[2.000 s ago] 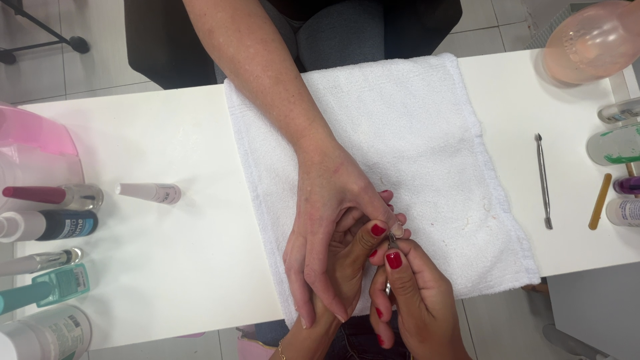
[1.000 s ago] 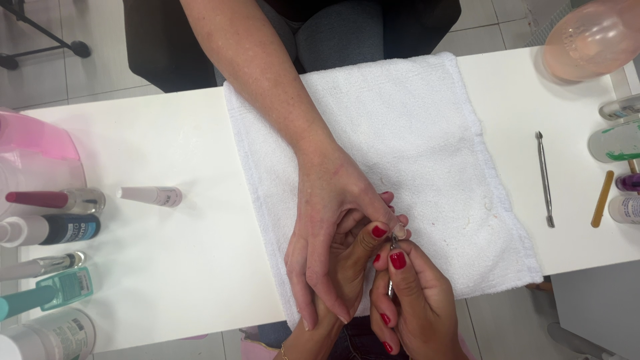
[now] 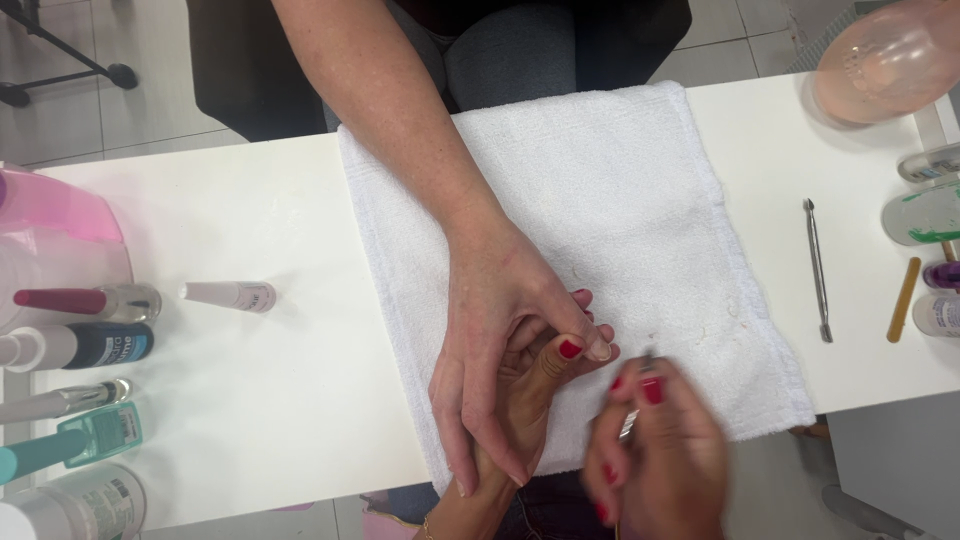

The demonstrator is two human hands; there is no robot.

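Observation:
My left hand (image 3: 529,390), with red nails, lies palm up and holds the thumb of another person's hand (image 3: 499,300), which rests over it from above. Blurred by motion, my right hand (image 3: 660,442) grips a small metal nail tool (image 3: 630,425); its tip stands a little apart from that thumb, and its exact kind cannot be told. Beneath the hands is a white terry towel (image 3: 622,172) with small bits of debris on it. To its right a metal cuticle pusher (image 3: 817,274) lies on the white table (image 3: 285,420).
Nail polish bottles (image 3: 124,302) and other bottles line the left side, beside a pink container (image 3: 67,210). A white polish bottle (image 3: 232,295) lies nearer the towel. At right are a wooden stick (image 3: 904,300), several bottles (image 3: 926,214) and a peach balloon-like object (image 3: 877,64).
My right hand has moved the metal tool away from the other person's thumb, down and to the right. My left hand and the other person's hand have stayed in place.

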